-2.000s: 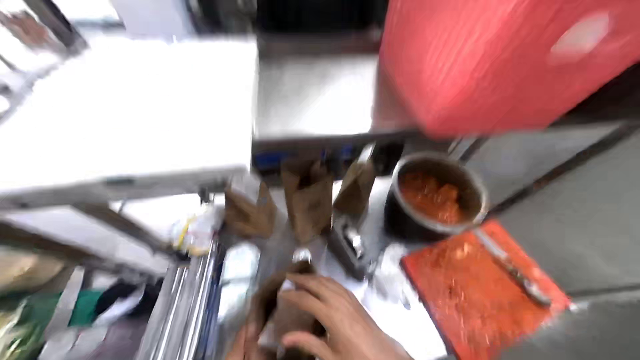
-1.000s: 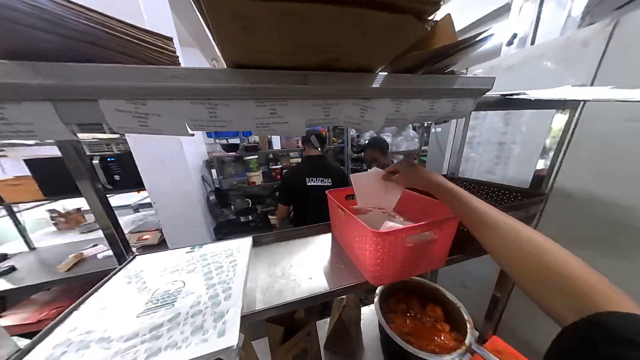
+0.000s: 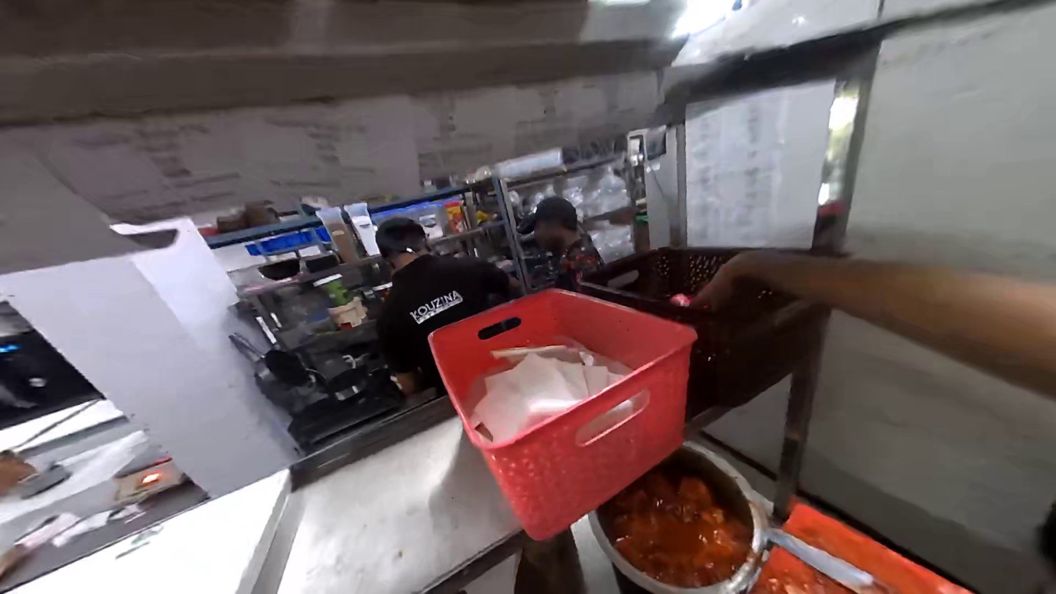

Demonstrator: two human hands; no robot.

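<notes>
My right hand (image 3: 726, 280) reaches from the right into a dark brown plastic basket (image 3: 742, 346). A small pink and white thing (image 3: 681, 300) shows at its fingertips, and blur hides whether the fingers hold it. Left of that basket, a red plastic basket (image 3: 577, 478) holds white paper packets (image 3: 536, 388). My left hand is out of the picture. Below the red basket, a metal pot (image 3: 747, 495) contains chunks in red sauce (image 3: 676, 520).
A steel counter (image 3: 388, 511) runs under the red basket. A knife (image 3: 817, 557) lies over a red board (image 3: 874, 549) at the lower right. Two people (image 3: 433, 305) are beyond the counter, near shelves (image 3: 495, 223). A shelf edge (image 3: 330, 74) spans the top.
My right hand has moved right, from a white packet above the red basket to inside the dark basket. The white packet is no longer in it. The view has tilted.
</notes>
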